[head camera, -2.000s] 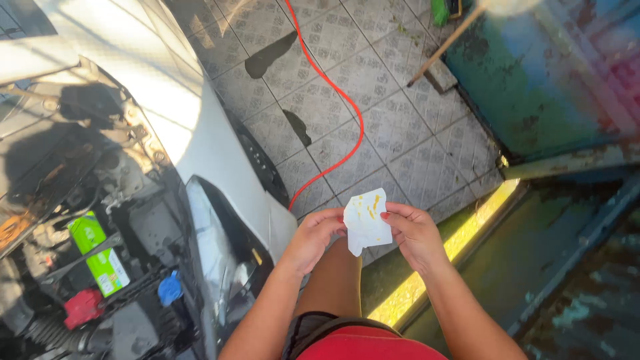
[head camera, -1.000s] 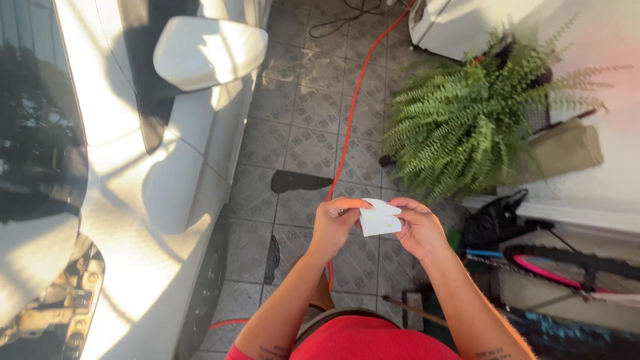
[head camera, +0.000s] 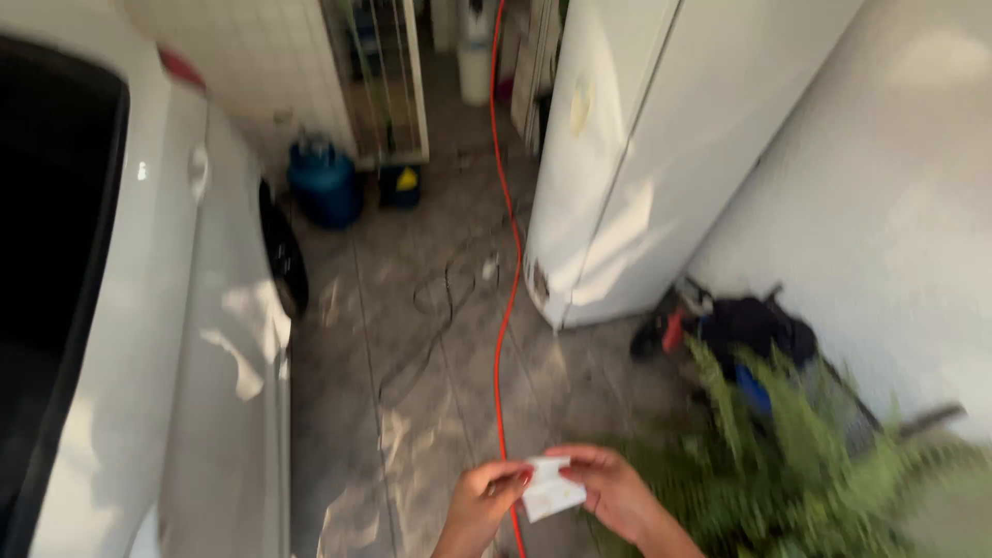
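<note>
A small folded piece of white paper, with faint yellowish marks, is held between both hands at the lower middle of the head view. My left hand pinches its left edge between thumb and fingers. On the other side, my right hand grips the upper right edge. Red polish shows on the thumbnails. Below the hands, an orange-red hose or cable runs along the tiled floor.
A white car stands along the left. Ahead are a blue gas cylinder and a loose dark cable. A tall white refrigerator stands right of the orange-red line, with a green fern at lower right.
The view has moved from the car's open engine bay along its side to the refrigerator and gas cylinder. The paper, spread wider two seconds ago, is now folded smaller in both hands.
</note>
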